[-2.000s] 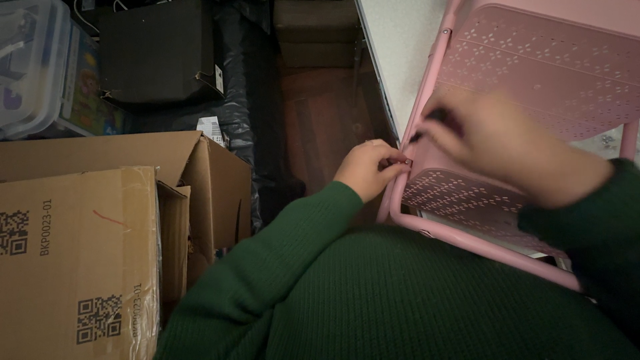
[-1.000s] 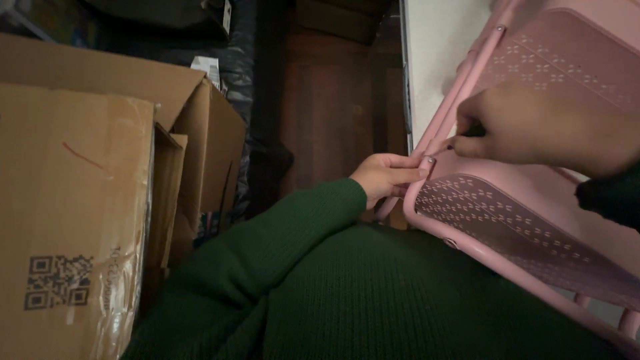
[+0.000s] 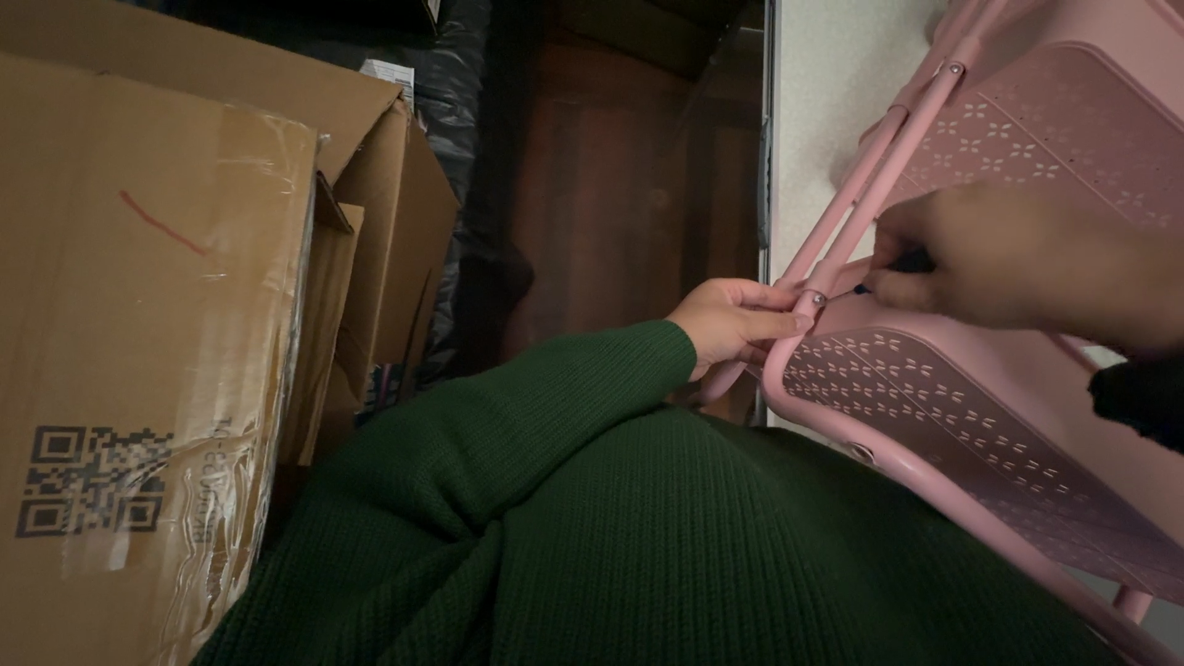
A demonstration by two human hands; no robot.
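Note:
A pink metal frame (image 3: pixel 911 462) with perforated pink baskets (image 3: pixel 925 388) fills the right side. My left hand (image 3: pixel 735 322) pinches the frame's tube at a joint, fingers on both sides of a small screw (image 3: pixel 818 299). To the right of it, my right hand (image 3: pixel 1008 264) grips a screwdriver (image 3: pixel 862 289) with a dark handle; its thin shaft points at the screw, and the tip appears to touch it. The fingers hide most of the handle. Another screw (image 3: pixel 955 68) shows at a joint higher up the tube.
Cardboard boxes (image 3: pixel 166 277), one taped and bearing a printed code, stand at the left. Black plastic sheeting (image 3: pixel 458 120) lies behind them. Between the boxes and the white surface (image 3: pixel 814 111) under the frame, a dark wooden floor (image 3: pixel 620 185) shows.
My right hand was a blur above the joint two seconds ago; now it is beside the joint, with the screwdriver's shaft at the screw. My left hand remains at the joint. The view has shifted.

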